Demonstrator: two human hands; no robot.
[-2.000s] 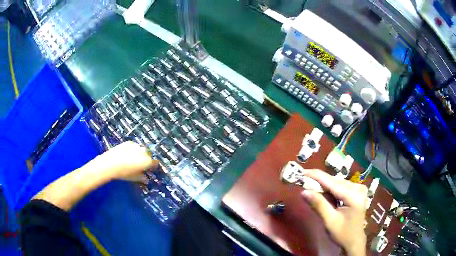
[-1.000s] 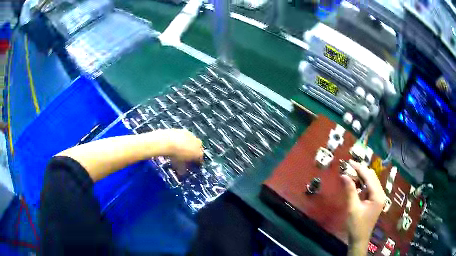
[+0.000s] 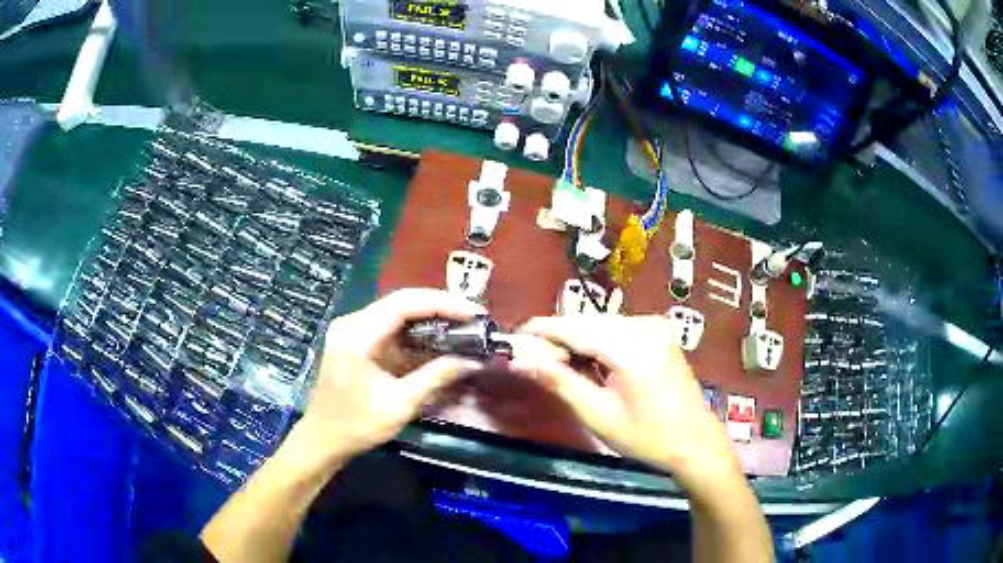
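Observation:
My left hand (image 3: 368, 368) grips a short black-and-silver cylinder, perhaps a car charger (image 3: 449, 337), lying sideways above the front of the reddish-brown test board (image 3: 423, 236). My right hand (image 3: 627, 379) has its thumb and fingers closed at the cylinder's right, silver end. A dark part shows between the right fingers; I cannot tell whether it is a separate piece. White holders, one at the board's back left (image 3: 488, 198), stand behind whitish socket outlets (image 3: 470, 273). My hands hide part of the board's front.
Clear trays with many cylinders lie left (image 3: 220, 275) and right (image 3: 863, 374) of the board. Two stacked instruments (image 3: 467, 66) and a lit screen (image 3: 759, 83) stand behind. Multicoloured wires run to a white-green block (image 3: 574, 207) and an amber block (image 3: 630, 247). Switches (image 3: 741, 416) sit front right.
The view has swung right onto the board. My left hand has left the left tray and now holds a cylinder. My right hand has moved from the sockets to meet it at the board's front.

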